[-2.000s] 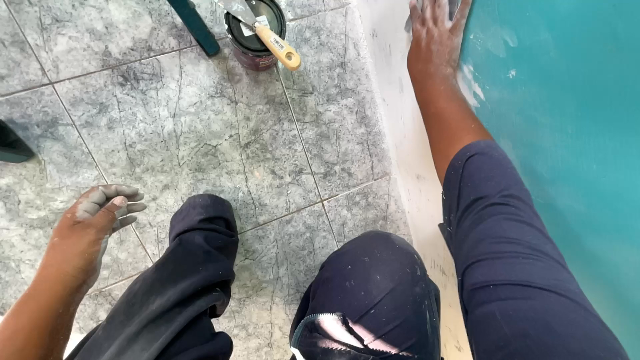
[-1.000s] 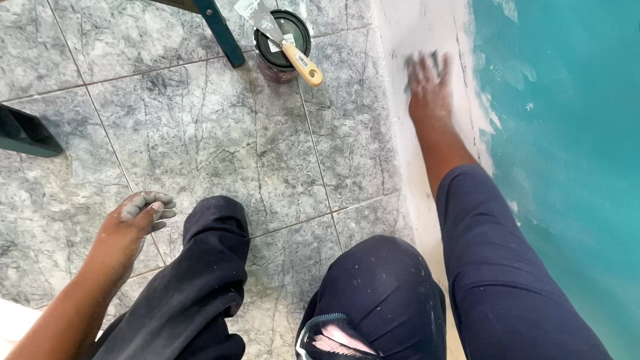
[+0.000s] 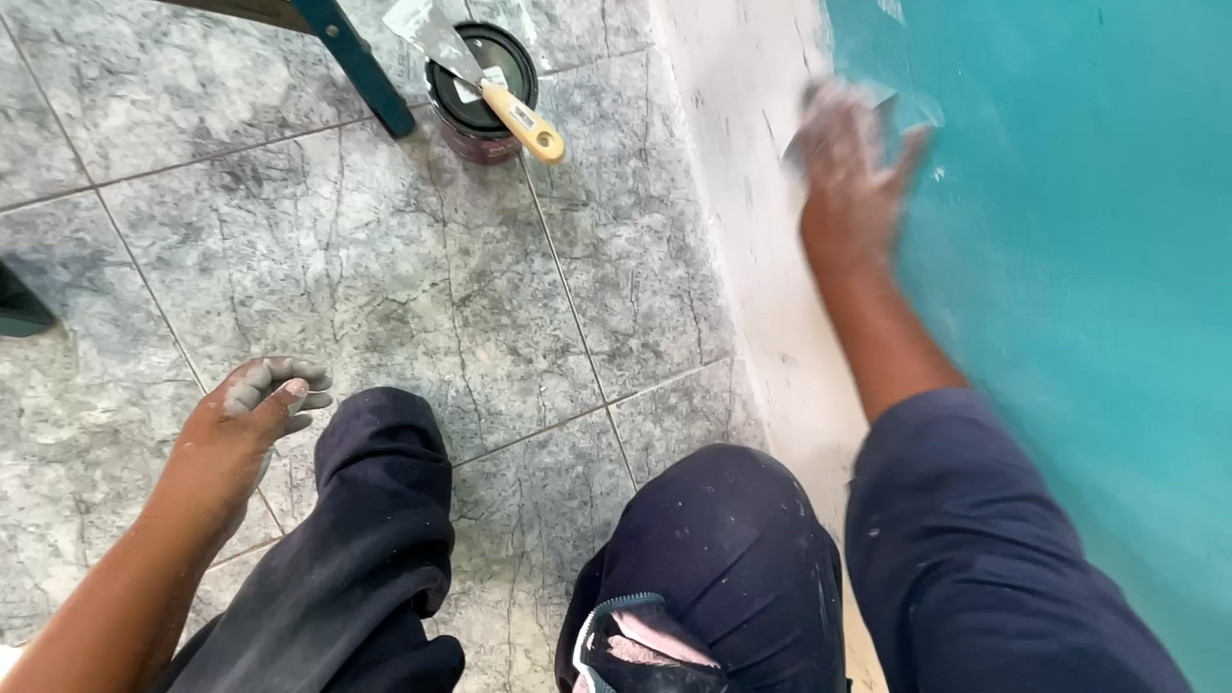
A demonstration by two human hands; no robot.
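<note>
My right hand point(image 3: 852, 164), blurred and dusted white, presses a thin dark grey sheet, apparently sandpaper point(image 3: 799, 144), flat against the wall. It lies where the whitish filled band point(image 3: 760, 221) meets the teal paint point(image 3: 1078, 221). Dust coats the fingers of my left hand point(image 3: 274, 395), which hangs above the floor beside my knee with its fingers loosely curled and nothing in it. A putty knife point(image 3: 520, 120) with a wooden handle rests across the dark lid of a can point(image 3: 476, 144), well away from both hands.
Grey marbled floor tiles point(image 3: 385, 250) run up to the foot of the wall. A dark teal leg point(image 3: 361, 72) of a stand or ladder is left of the can. Another dark foot point(image 3: 19, 303) shows at the left edge. My bent knees are below.
My right hand has moved over the wall, from the whitish band a second ago to the edge of the teal paint. My left hand stays loosely curled beside my knee.
</note>
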